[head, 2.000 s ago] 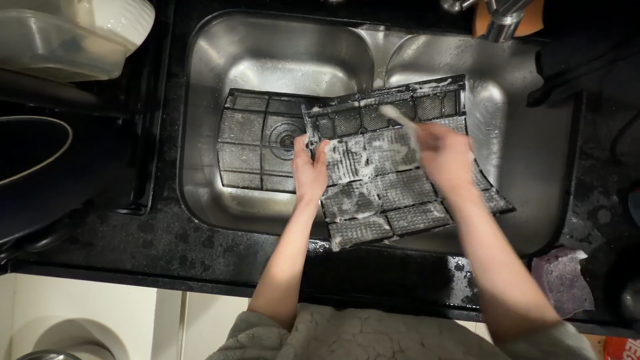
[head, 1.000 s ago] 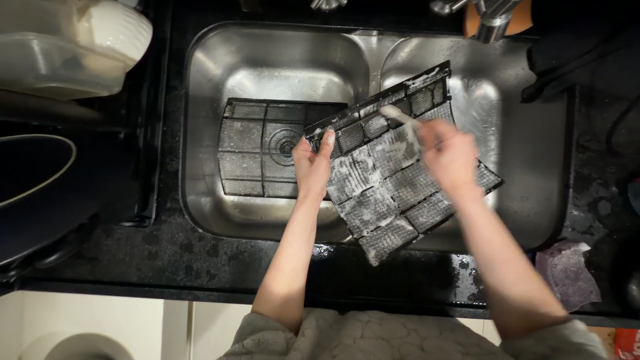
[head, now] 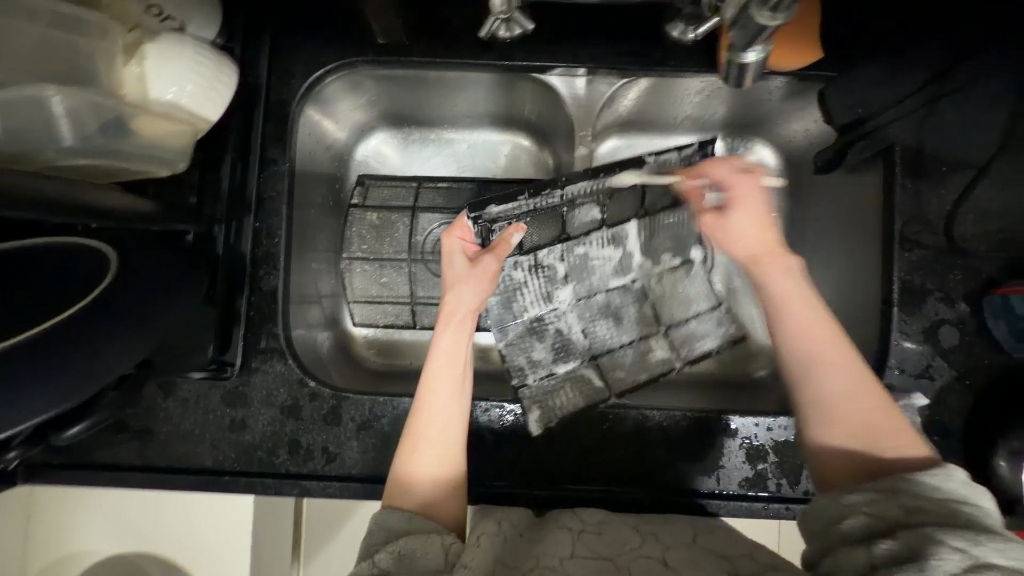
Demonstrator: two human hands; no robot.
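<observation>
My left hand [head: 474,268] grips the left corner of a black-framed mesh filter panel [head: 616,312], its thumb on top. White suds cover much of that mesh, and the panel is tilted above the double sink. My right hand [head: 732,208], slightly blurred, holds a slim white brush [head: 644,179] whose head is at the panel's upper frame edge. A second mesh panel [head: 380,264] with a round ring pattern lies in the left basin, partly covered by my left hand and the first panel.
The stainless steel double sink [head: 582,112] is set in a wet black countertop [head: 320,436]. A chrome faucet [head: 748,56] stands at the back right. Plastic containers [head: 88,152] and a white cup [head: 180,80] are at the upper left, above a dark pan [head: 72,320].
My right hand and the brush have shifted up to the panel's upper frame edge. The held panel has changed its tilt, while my left hand still grips its corner.
</observation>
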